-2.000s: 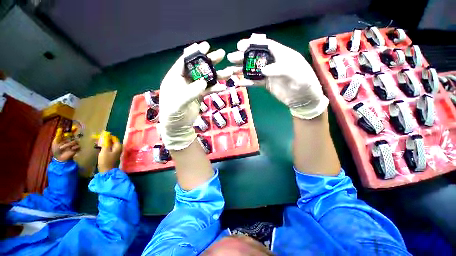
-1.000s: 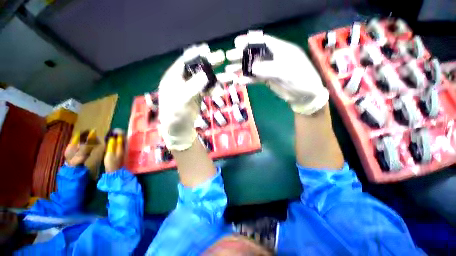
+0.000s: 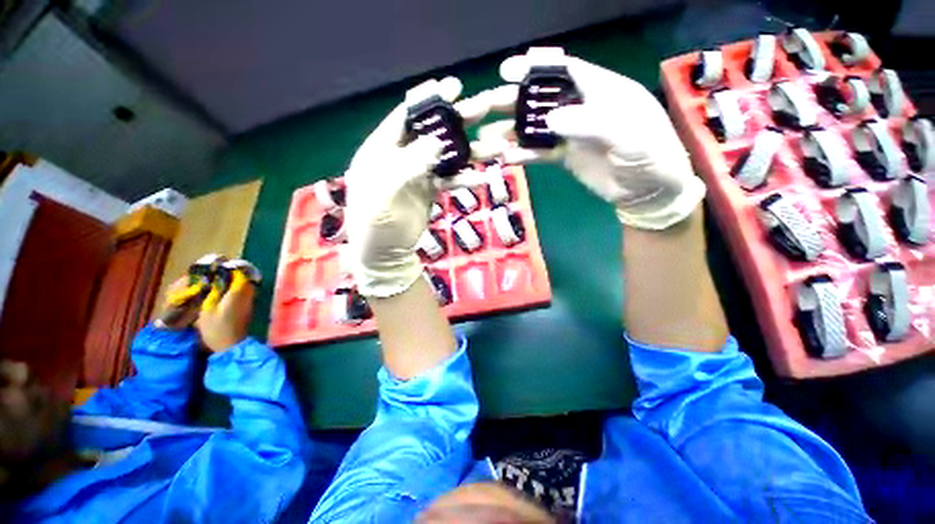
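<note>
My left hand (image 3: 393, 210), in a white glove, holds a smartwatch (image 3: 438, 133) with its screen facing me. My right hand (image 3: 625, 143), also white-gloved, holds a second smartwatch (image 3: 543, 105) beside it. Both black screens show rows of pinkish-white marks. The hands are raised close together above the back part of the bench, with fingertips near each other. A pink foam tray (image 3: 400, 319) with watches in some pockets lies under and behind my left hand, which hides part of it.
A fuller pink tray (image 3: 760, 307) of watches with white and black straps lies at right, with glaring clear film. At left a person's yellow-fingered hands (image 3: 212, 297) hold a dark item near a cardboard sheet (image 3: 228, 220). Reddish-brown stacks (image 3: 128, 297) stand at the left edge.
Both watch screens have gone from green-white pictures, through a blurred view, to rows of pinkish-white marks. The whole view has shifted slightly. The neighbour's hands have come together around a dark item.
</note>
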